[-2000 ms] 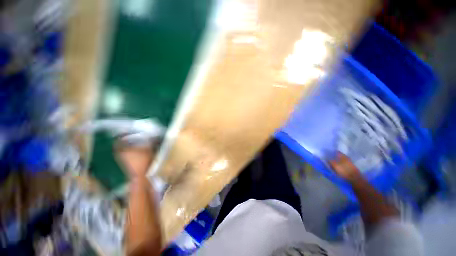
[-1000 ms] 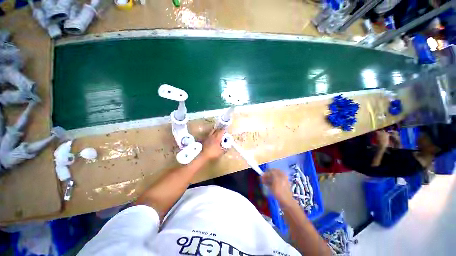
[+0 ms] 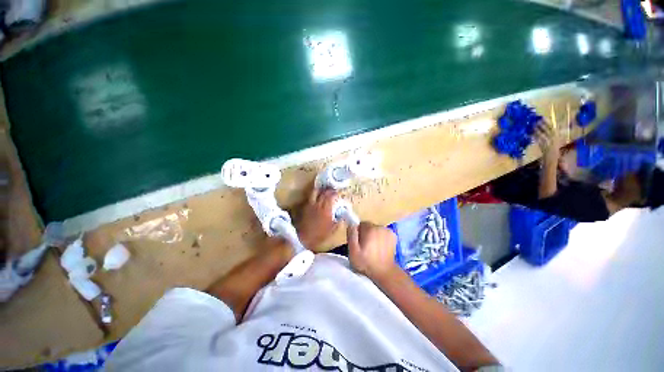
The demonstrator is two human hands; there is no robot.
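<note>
A grey-white arm assembly (image 3: pixel 338 176) stands at the bench edge by the belt, its white oval end plate (image 3: pixel 364 164) towards the belt. My left hand (image 3: pixel 318 216) grips its body from the near left side. My right hand (image 3: pixel 374 248) is closed around a slim pale arm part (image 3: pixel 346 213), its thumb along it and its round end close against the body. The fingers hide most of this part and the joint. A second arm assembly (image 3: pixel 262 200) stands just left, with oval ends near the belt and near my shirt.
The green belt (image 3: pixel 218 87) runs beyond the wooden bench (image 3: pixel 429 171). White fittings (image 3: pixel 78 267) lie at the left. Blue bins of pale parts (image 3: pixel 429 243) stand at the right. Another person's hand (image 3: pixel 547 138) touches a pile of blue pieces (image 3: pixel 515 129).
My right hand has moved up and left, close to my left hand, with the slim part now mostly covered. The other person's hand has reached the blue pile. The view has shifted.
</note>
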